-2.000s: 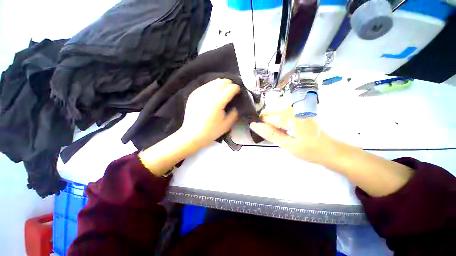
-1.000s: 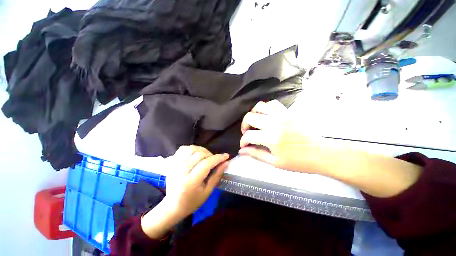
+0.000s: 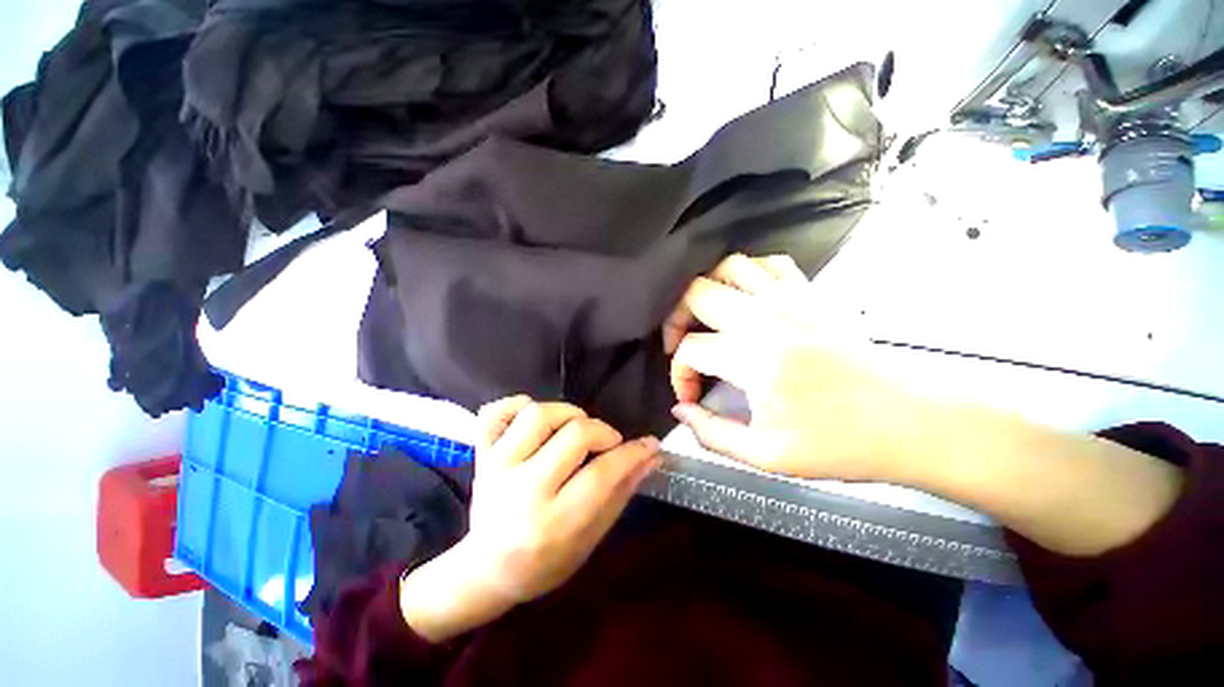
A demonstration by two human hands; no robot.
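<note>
A dark garment piece lies in folds across the white table, its far corner reaching the presser foot area at upper right. My left hand is at the table's front edge with fingers closed on the near margin of the garment piece. My right hand lies just right of it, fingers curled on the cloth's right edge. The fingertips of both hands hide the exact margin. A grey-blue cylindrical attachment stands right of the cloth's far corner.
A large dark heap lies at upper left, with a narrow dark strip beside it. A ruler strip runs along the front edge. A blue crate with dark cloth and a red container are below left.
Both hands have moved from beside the needle to the table's front edge, drawing the garment piece nearer and spreading it. The view has shifted, so the machine parts now appear farther right.
</note>
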